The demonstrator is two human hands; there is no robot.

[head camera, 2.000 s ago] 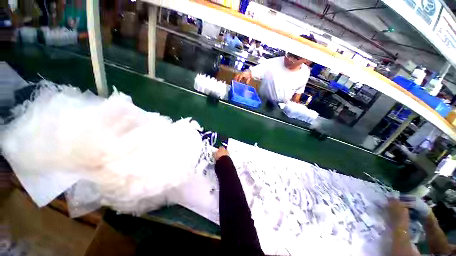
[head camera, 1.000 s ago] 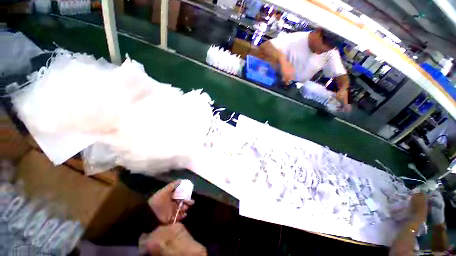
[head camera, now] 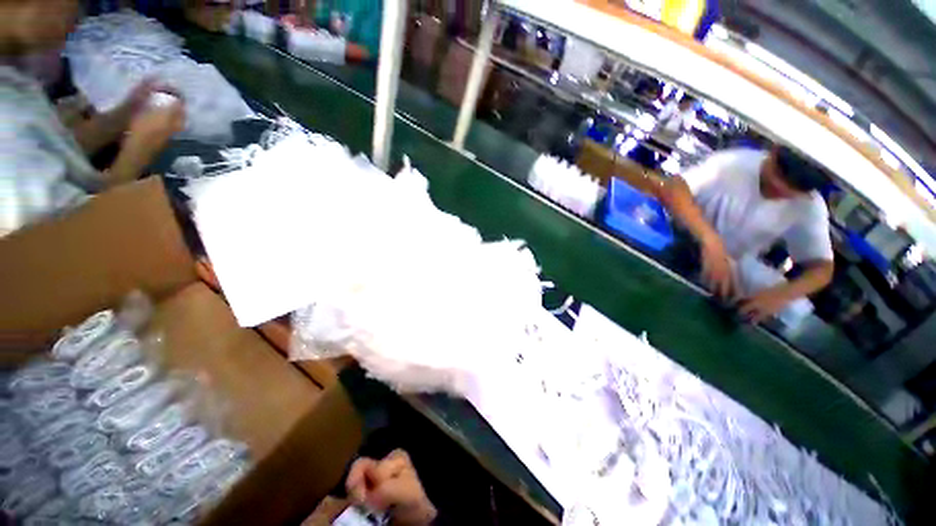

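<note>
My right hand (head camera: 392, 487) is low in the picture, its fingers bent together over a small white piece (head camera: 355, 517), apparently the adapter. The piece is cut off by the bottom edge. My left hand (head camera: 324, 512) shows only as a sliver beside it, so its grip is hidden. The open brown carton (head camera: 293, 375) stands to the left with rows of bagged adapters (head camera: 154, 421) inside. A large whitish heap of poly bags (head camera: 380, 257) lies on the bench above my hands.
Loose adapters and cords (head camera: 698, 462) lie on white sheets at the lower right. Beyond are a green line surface (head camera: 616, 288), a blue bin (head camera: 636, 216) and a person in white. White posts (head camera: 390, 82) rise behind the heap. Another person works at the upper left.
The view has swung left, bringing more of the carton and a person at the left into sight. My hands, with the white adapter, now sit lower and partly out of the picture.
</note>
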